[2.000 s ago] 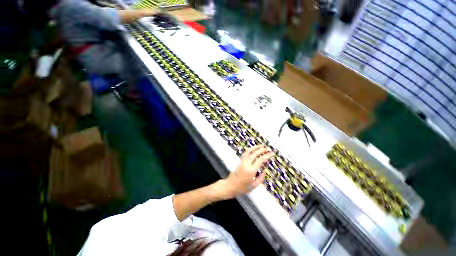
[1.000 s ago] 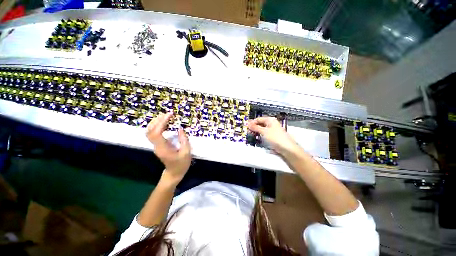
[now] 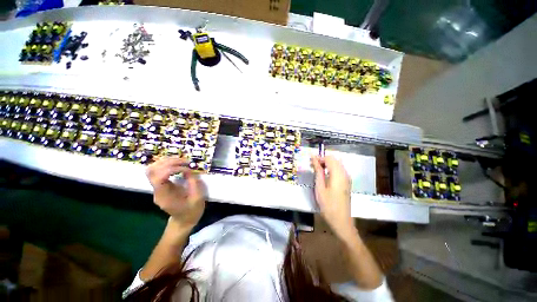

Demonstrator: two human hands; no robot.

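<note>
A long row of yellow-black circuit panels point(image 3: 106, 127) lies on the conveyor rails. One panel point(image 3: 268, 151) sits apart from the row's right end, with a gap between. My left hand point(image 3: 178, 191) is at the row's lower edge near its right end, fingers apart, slightly blurred, with no held item visible. My right hand point(image 3: 332, 186) is right of the separate panel, not touching it. Its thumb and fingers are close together below a thin upright dark-and-pale piece point(image 3: 321, 147); whether they hold it cannot be told.
Another panel point(image 3: 436, 174) lies farther right on the rails, before dark machinery point(image 3: 518, 159). The upper shelf point(image 3: 247, 97) bears a yellow strip of boards point(image 3: 330, 69), green-black cutters with a yellow-labelled item point(image 3: 206, 48), loose silvery parts point(image 3: 136, 45), black parts point(image 3: 75, 48) and a board point(image 3: 44, 42).
The view has turned to the bench. Since one second ago, the end panel has separated from the row. My right hand has moved right of it; my left hand is slightly lower left.
</note>
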